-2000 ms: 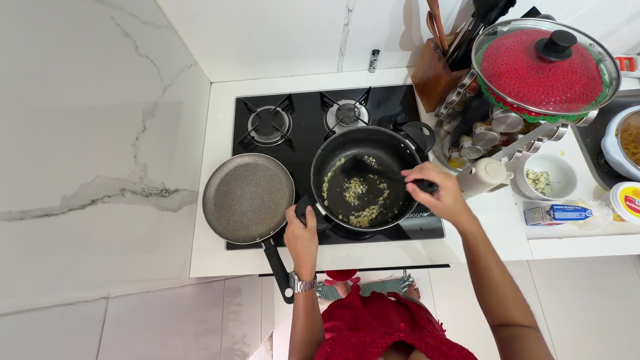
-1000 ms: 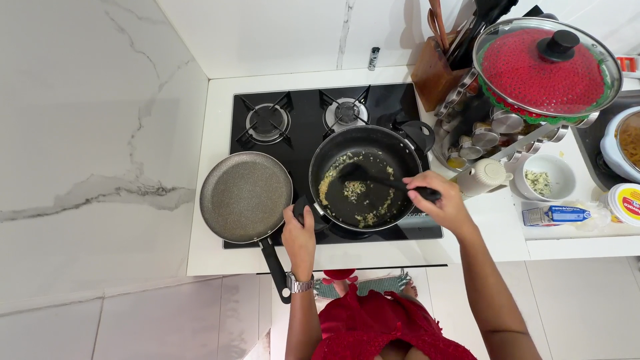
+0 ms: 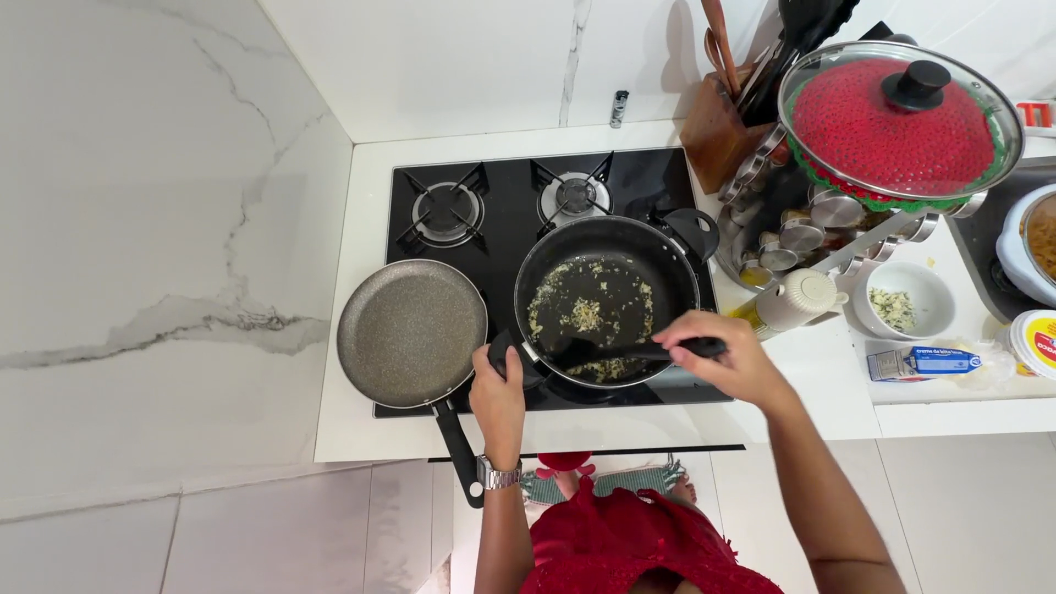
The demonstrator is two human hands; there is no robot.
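A deep black pan (image 3: 627, 289) sits on the front right of the gas cooktop, with chopped pale bits, likely garlic, spread over its base. My left hand (image 3: 498, 396) grips its left side handle. In my right hand (image 3: 726, 355) is the handle of a black cooking utensil (image 3: 635, 351); its head rests low in the pan, toward the left. A speckled frying pan (image 3: 412, 334) stands to the left, its black handle pointing over the counter's front edge.
Right of the cooktop (image 3: 462, 285) are a cream bottle (image 3: 796, 301), a white bowl of chopped bits (image 3: 928, 301), a blue-and-white carton (image 3: 924, 361) and a spice rack (image 3: 800, 235). A glass lid (image 3: 899, 124) lies above the rack, beside a wooden utensil block (image 3: 714, 132).
The utensil's head has moved from the upper middle of the pan to its lower left, and my right hand has moved lower. The chopped bits are spread differently. My left hand stays on the handle.
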